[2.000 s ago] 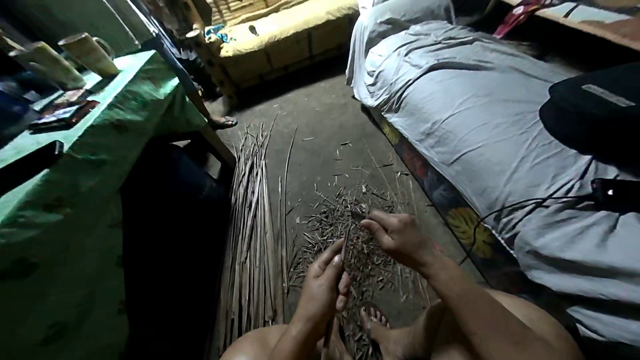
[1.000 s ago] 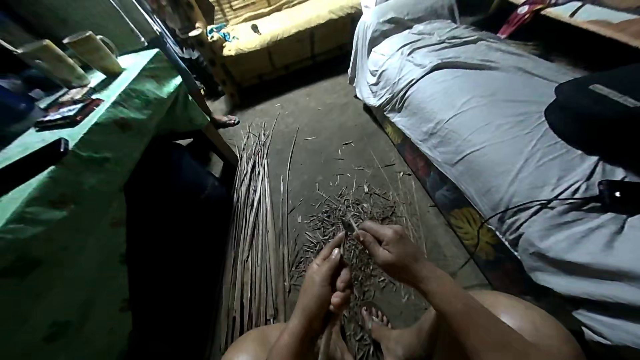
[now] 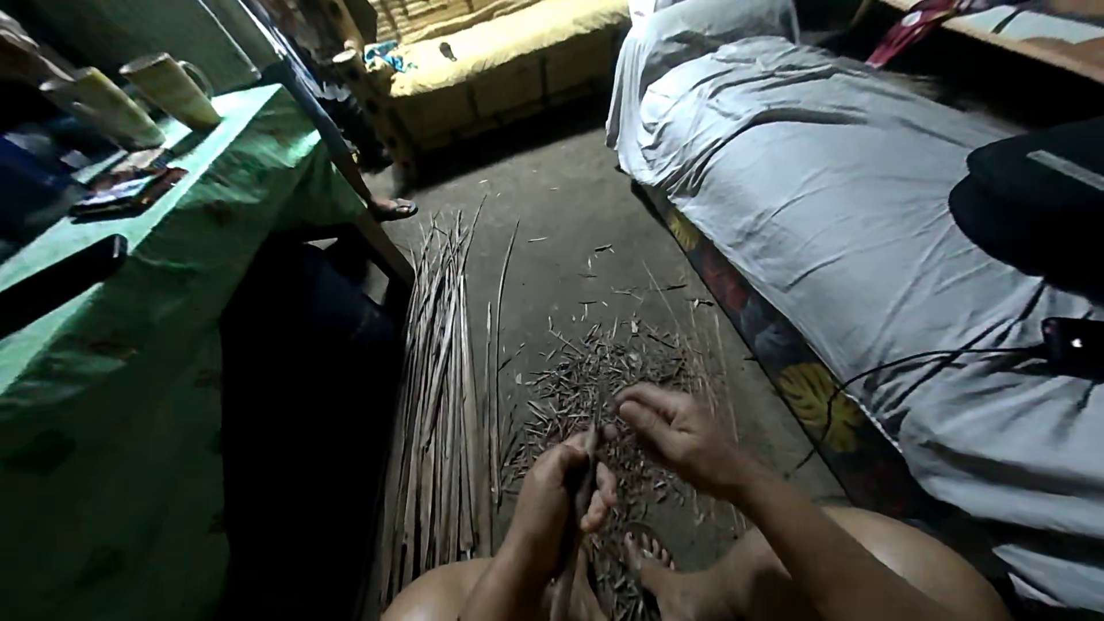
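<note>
My left hand (image 3: 576, 487) is closed around a long, thin dried stalk (image 3: 589, 483) that runs down between my legs; its upper tip rises past my thumb. My right hand (image 3: 664, 423) is just right of that tip, thumb and forefinger close together; whether it holds a blade or a bit of stalk cannot be told. Beneath both hands, short broken pieces of stalk (image 3: 561, 397) lie scattered on the floor by my foot. A bundle of long dried stalks (image 3: 440, 379) lies lengthwise to the left of my hands.
At left stands a table with a green cloth (image 3: 285, 164), bearing mugs (image 3: 172, 90) and a dark phone-like object (image 3: 65, 280). A mattress with a grey sheet (image 3: 802, 198) lies along the right, with a black cable (image 3: 940, 352) across it. Another person's sandalled foot (image 3: 392, 209) shows beyond the table.
My right hand, earlier at the stalk's tip, is now slightly apart from it on the right. My left hand keeps its hold on the stalk.
</note>
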